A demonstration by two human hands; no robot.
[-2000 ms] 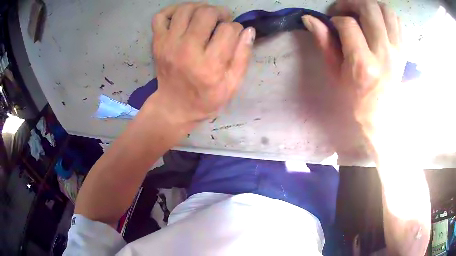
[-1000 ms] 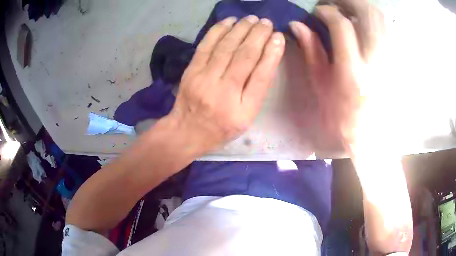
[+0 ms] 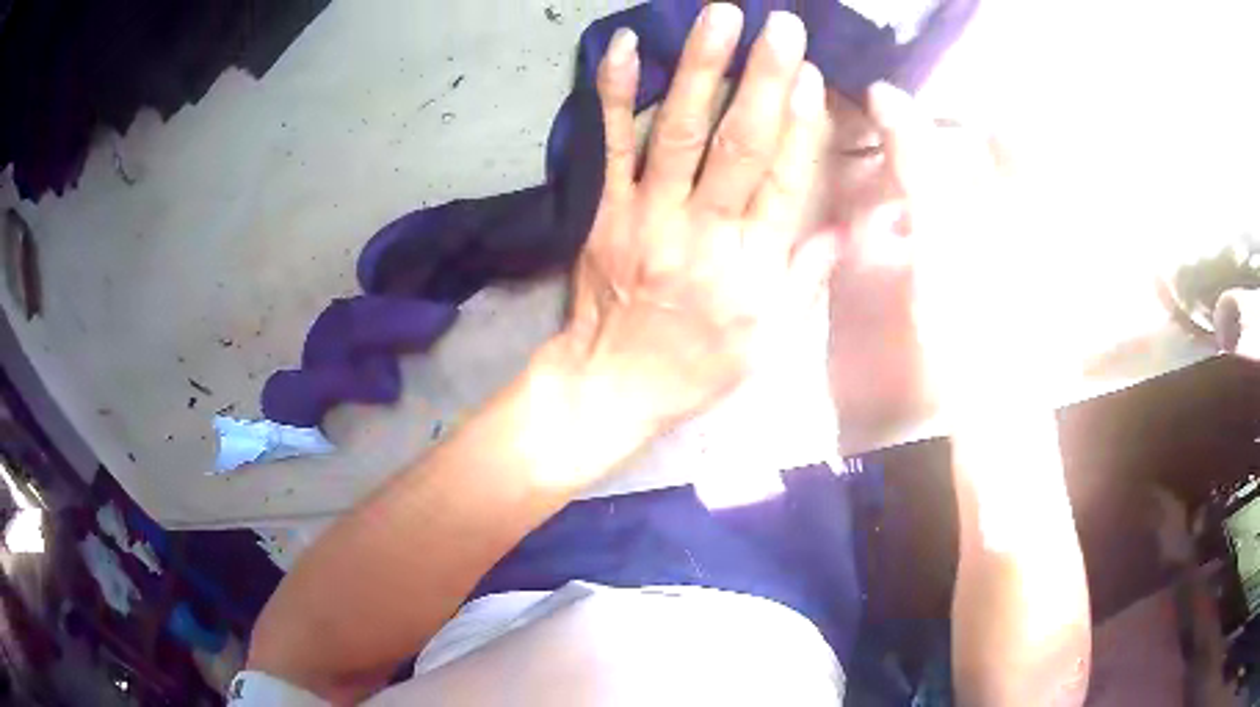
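Observation:
A purple-navy fabric strip (image 3: 470,242) lies in curves and folds on the off-white tabletop, from the left middle up to the top centre. My left hand (image 3: 698,235) lies flat with fingers spread, its fingertips over the strip at the top centre. My right hand (image 3: 905,207) is beside it on the right, near the strip's right part; it is washed out by glare, and its grip cannot be made out. A light blue piece (image 3: 263,443) lies by the strip's lower left end, near the table's front edge.
A dark cloth pile (image 3: 125,76) with ragged edges covers the top left of the off-white table (image 3: 277,180). A small brownish piece (image 3: 22,263) lies at the left edge. Part of another person's hand (image 3: 1230,321) shows at the far right, by a blurred shiny object. Strong glare covers the right side.
My left hand's fingers have spread apart over the strip. More of the strip and the dark pile shows as the view has shifted. The hand at the far right has come into view.

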